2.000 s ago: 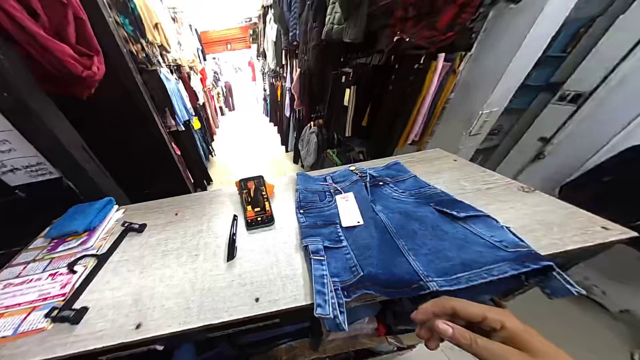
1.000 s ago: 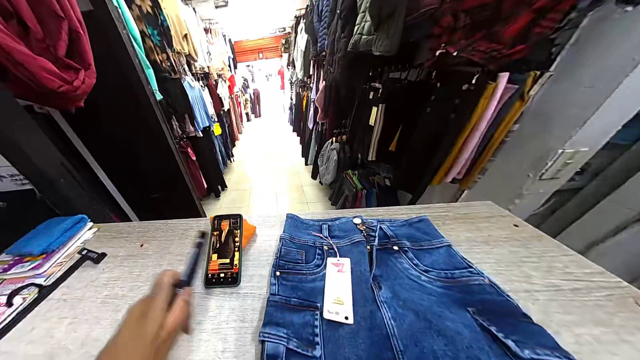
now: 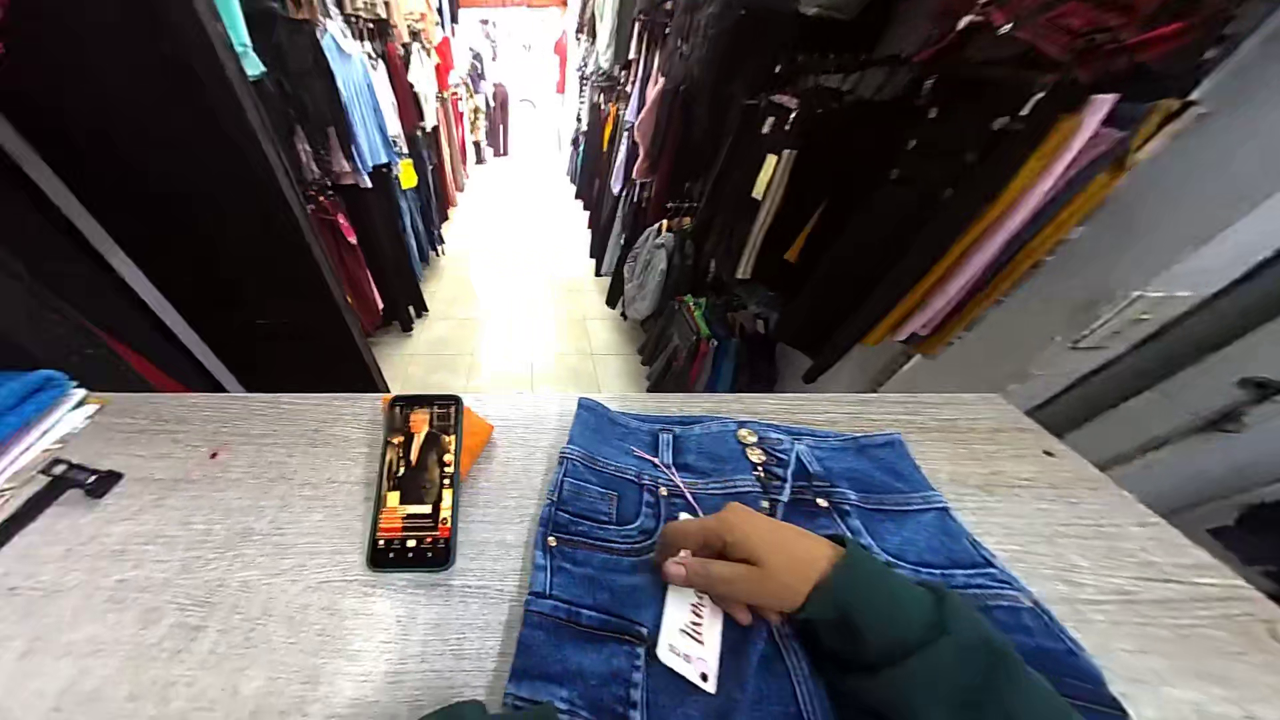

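Blue denim jeans [image 3: 600,590] lie on the counter, waistband toward the far edge, with metal buttons at the waist. My right hand [image 3: 750,562], in a dark green sleeve, is over the front of the jeans, its fingers closed on the upper part of a white paper hang tag [image 3: 690,640] that bears writing. A thin pink string [image 3: 672,475] runs from the tag to the waistband. Of my left arm only a bit of dark green sleeve [image 3: 490,711] shows at the bottom edge; the hand is out of view. Left of the jeans lies a smartphone [image 3: 416,485] with its screen lit, partly over an orange object [image 3: 474,440].
The grey wood-grain counter [image 3: 230,580] spans the front. At its left are a black plastic hanger [image 3: 75,480], papers [image 3: 40,440] and a folded blue cloth [image 3: 30,400]. Beyond, clothes racks [image 3: 700,160] flank a tiled aisle [image 3: 520,300]. A grey metal door [image 3: 1130,320] stands at right.
The black pen held in a hand at the left one second ago is no longer in view. My right hand has come onto the jeans and taken hold of the tag.
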